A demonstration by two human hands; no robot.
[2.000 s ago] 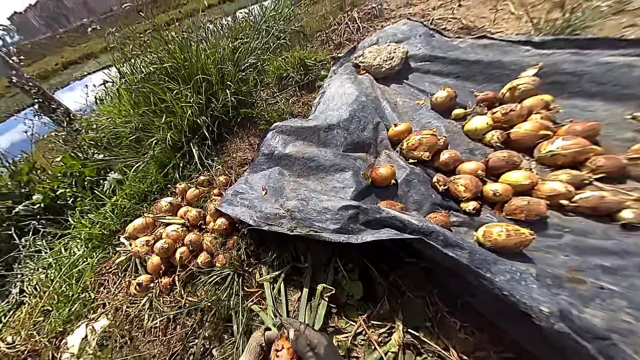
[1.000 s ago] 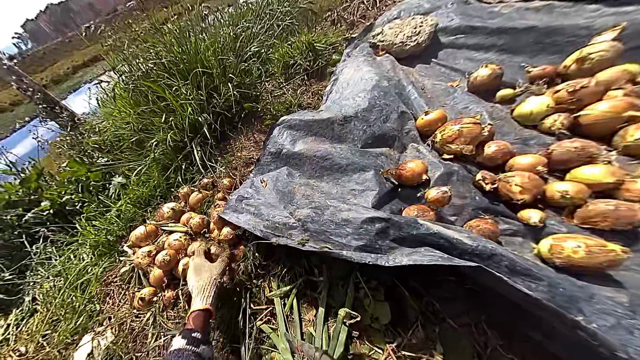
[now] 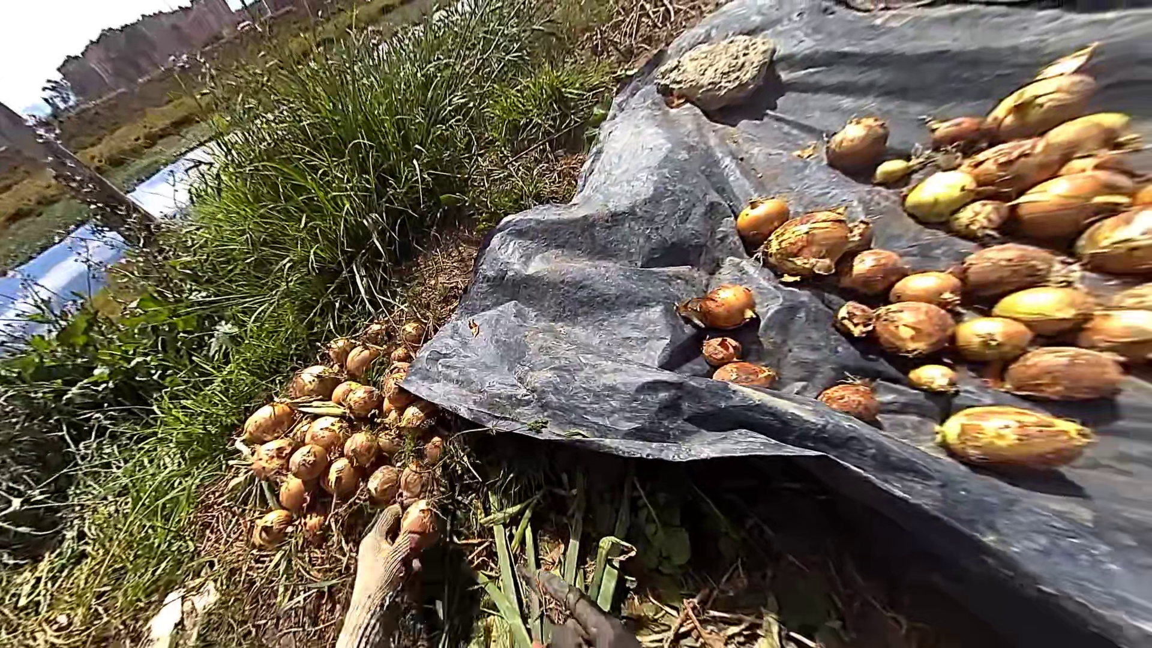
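My left hand, in a pale knit glove, is at the near edge of a pile of small onions on the ground, its thumb and fingers around an onion. To its right, at the bottom edge, is my right hand in a dark glove, beside long green leaves; most of it is cut off by the frame, and what it holds is unclear. Many larger yellow-brown onions lie on a dark plastic sheet at the right.
A pale rough stone weighs on the sheet's far left part. Tall grass grows behind the pile. The sheet's raised near edge casts shade on weeds and dry stalks. Light strips and a slanted post stand far left.
My left hand was with my right hand at the bottom, then reached over the small onions. Now it has drawn back to the pile's near edge, around an onion.
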